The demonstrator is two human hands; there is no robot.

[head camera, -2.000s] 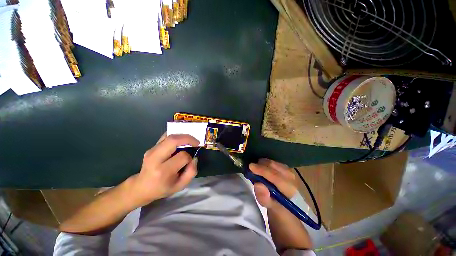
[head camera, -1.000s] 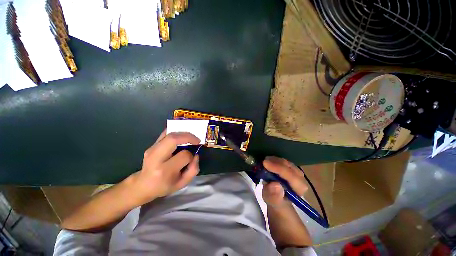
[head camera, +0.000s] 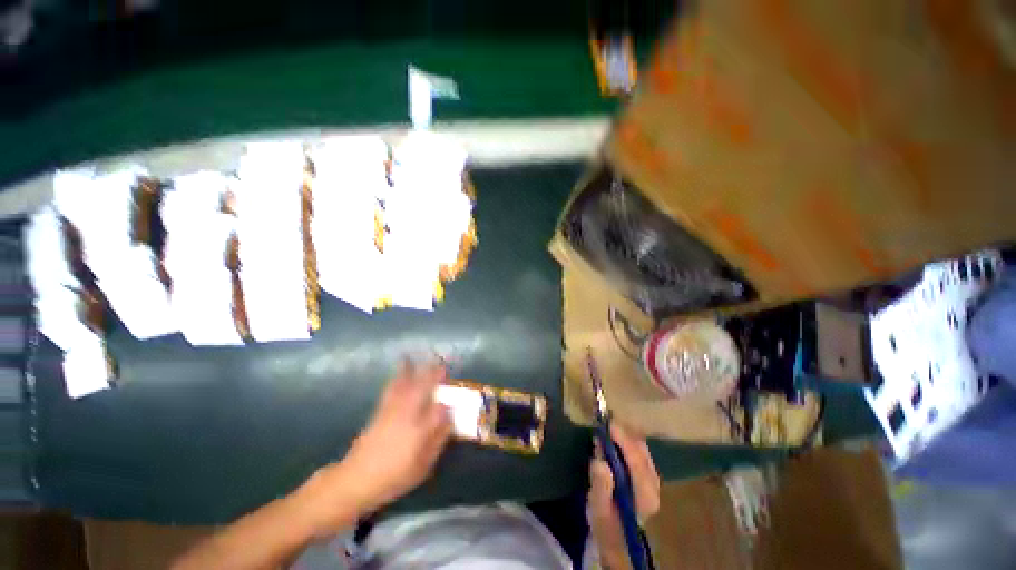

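The phone board (head camera: 513,420) lies on the dark green bench mat, its orange-edged dark end to the right. A white-backed LCD module (head camera: 461,410) lies over its left part. My left hand (head camera: 403,429) is blurred, its fingers closed at the board's left end and covering it; any solder wire is too small to tell. My right hand (head camera: 624,479) grips the dark blue soldering iron (head camera: 619,490) right of the board. Its metal tip points up and away, clear of the board, in front of the solder tub (head camera: 693,359).
Fanned LCD stacks (head camera: 273,245) stand behind on the left, before a white rail (head camera: 524,141) and a green conveyor (head camera: 334,67). A cardboard box (head camera: 824,145) overhangs the fan (head camera: 657,245) at right. Cardboard mat (head camera: 602,301) lies under the tub. Patterned white sheets (head camera: 925,334) are far right.
The view has swung up and outward, showing the conveyor and box. The iron has lifted off the board, tip now pointing up. My left hand has shifted to the board's upper left end.
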